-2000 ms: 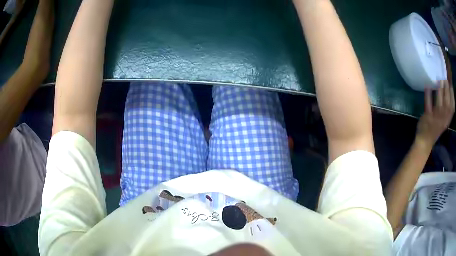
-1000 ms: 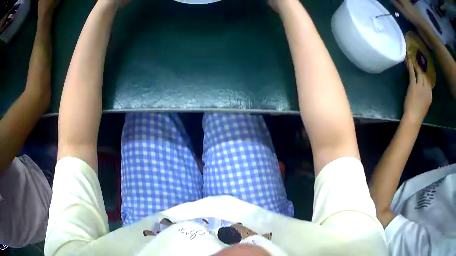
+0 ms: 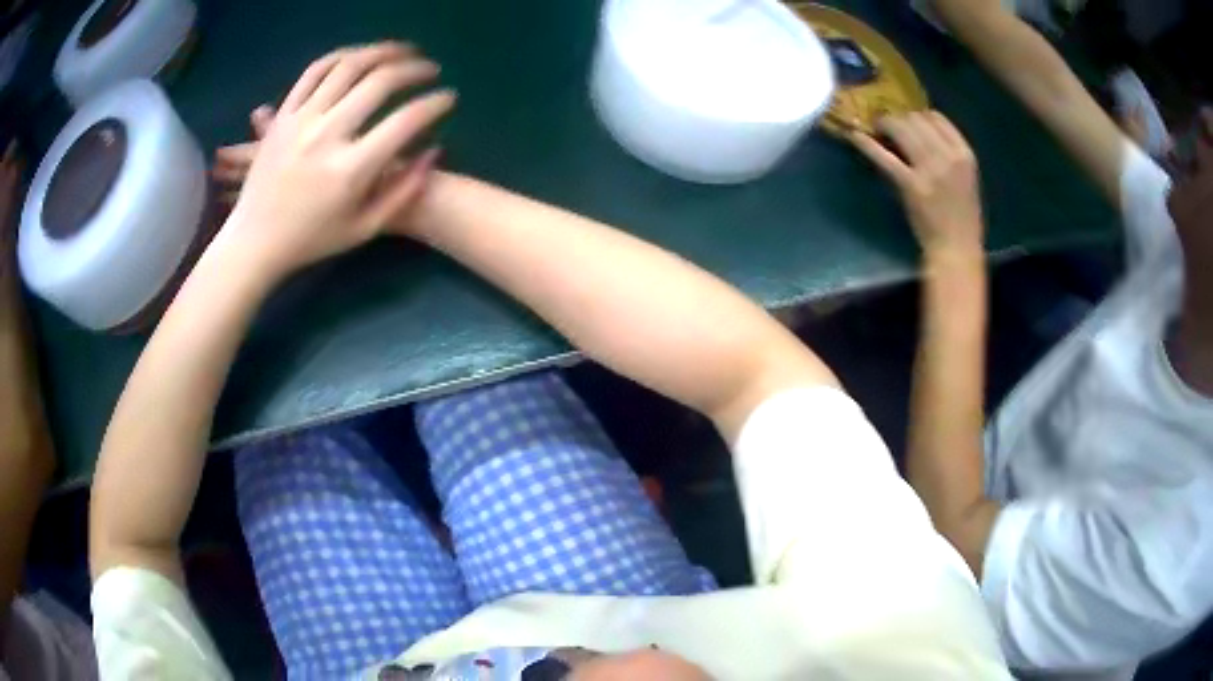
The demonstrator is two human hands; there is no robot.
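Note:
An assembled unit (image 3: 113,200), a white housing with a dark brown oval top, stands tilted in the view at the left of the bench. My left hand (image 3: 333,153) is over the bench to its right, fingers apart, with nothing seen in it. My right hand (image 3: 410,193) reaches across under my left hand and is mostly hidden by it. Some of its fingertips show close to the unit's right side; whether they touch it I cannot tell. Both hands are slightly blurred.
A second assembled unit (image 3: 127,40) stands behind at the far left. A white housing (image 3: 712,87) stands right of centre. Beside it a neighbour's hand (image 3: 938,166) touches a yellow-gold base (image 3: 885,87) with a dark part inside. The bench edge (image 3: 399,397) crosses below my arms.
My hands have come into view and crossed at the left. The view has shifted, the white housing now shows nearer the centre, and two assembled units show at the left. The white edge at the top centre is gone.

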